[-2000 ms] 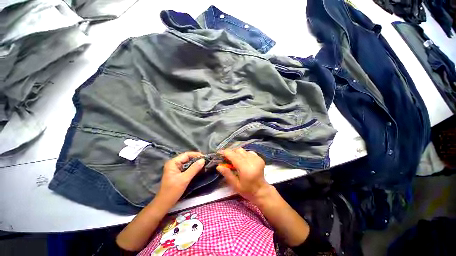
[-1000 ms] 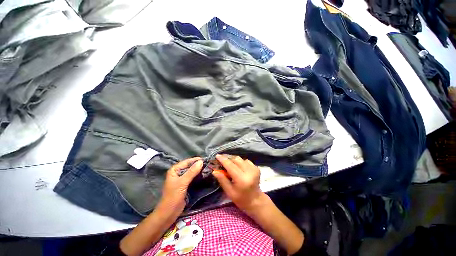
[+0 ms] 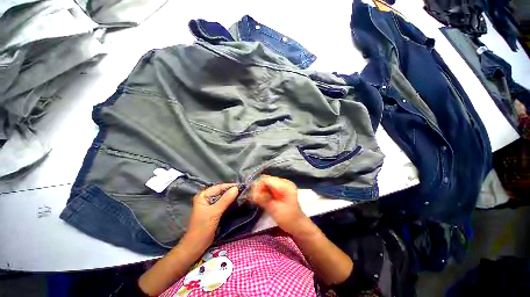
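Note:
The denim jacket (image 3: 192, 104) lies inside out in front of me, grey-green inner face up with dark blue edges. A white care label (image 3: 164, 180) shows left of my hands. My left hand (image 3: 212, 209) pinches a bunched seam of the jacket near the table's front edge, thumb against fingers. My right hand (image 3: 278, 200) is just right of it at the same seam, blurred, with curled fingers. No snips can be made out in it now, and its grip is unclear. A dark blue curved edge (image 3: 330, 162) lies on the jacket's right part.
A dark blue denim garment with buttons (image 3: 430, 122) hangs over the table edge at right. Pale grey garments (image 3: 40, 75) lie at left. More dark garments (image 3: 482, 64) are at the far right. The white table (image 3: 35, 232) curves in front of my pink checked apron (image 3: 261, 270).
My right hand has turned and is blurred; the orange-red piece seen in it earlier no longer shows clearly. My left hand keeps its pinch. The jacket's right part lies differently, with the dark curved edge more exposed.

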